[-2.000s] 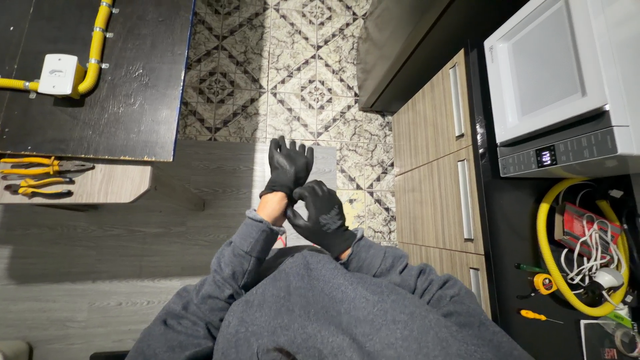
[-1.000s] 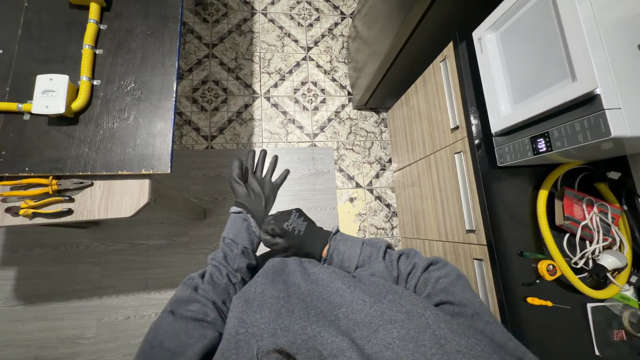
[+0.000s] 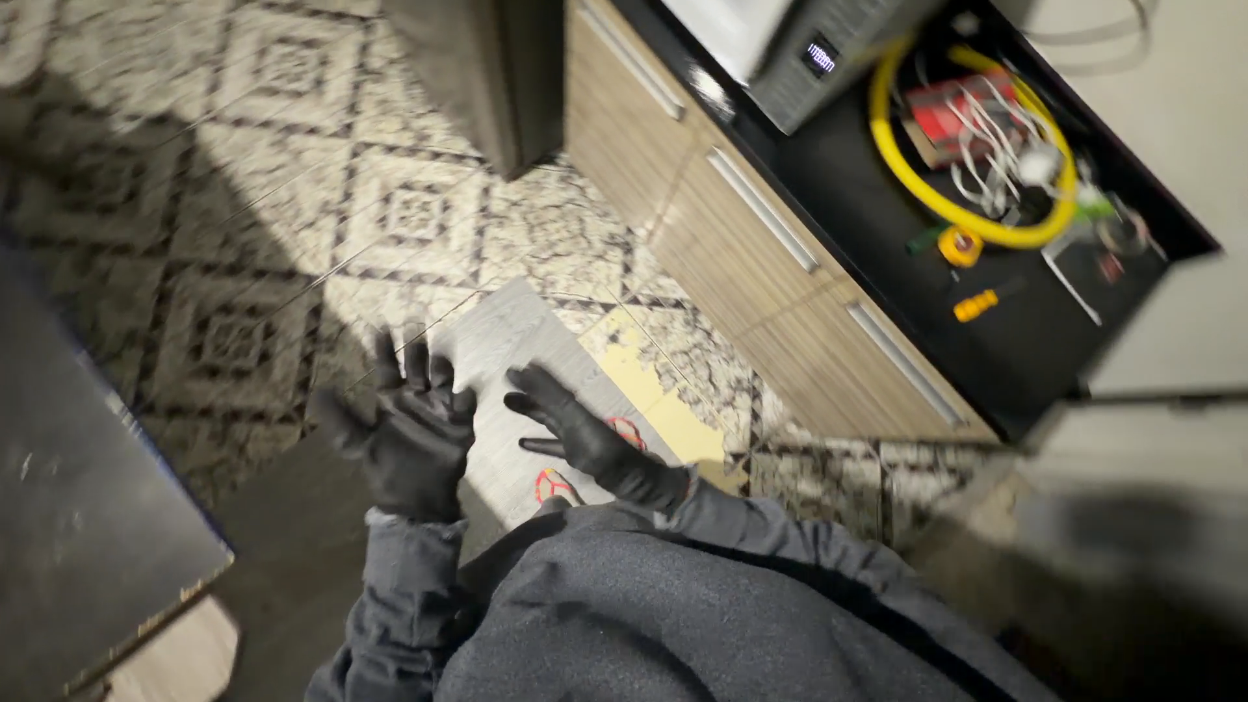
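Black work gloves cover both of my hands, and grey sleeves reach down to the cuffs. My left hand [image 3: 414, 439] is raised at centre left with its fingers apart, slightly blurred, and holds nothing. Just to its right, my right hand [image 3: 590, 429] is held out with fingers apart and nothing in them. The two hands do not touch. Both are over the floor in front of my body.
At left is a black board [image 3: 88, 487] with a worn edge. Wood-fronted drawers [image 3: 751, 234] stand at right beneath a black countertop [image 3: 877, 292], which bears a microwave [image 3: 829, 58], a yellow corrugated conduit coil [image 3: 897, 166], white cables [image 3: 985, 146], a tape measure [image 3: 960, 246] and an orange-handled screwdriver [image 3: 975, 305].
My right hand has let go of the left glove's cuff area, and the hands are now apart. The view has swung strongly toward the countertop at right.
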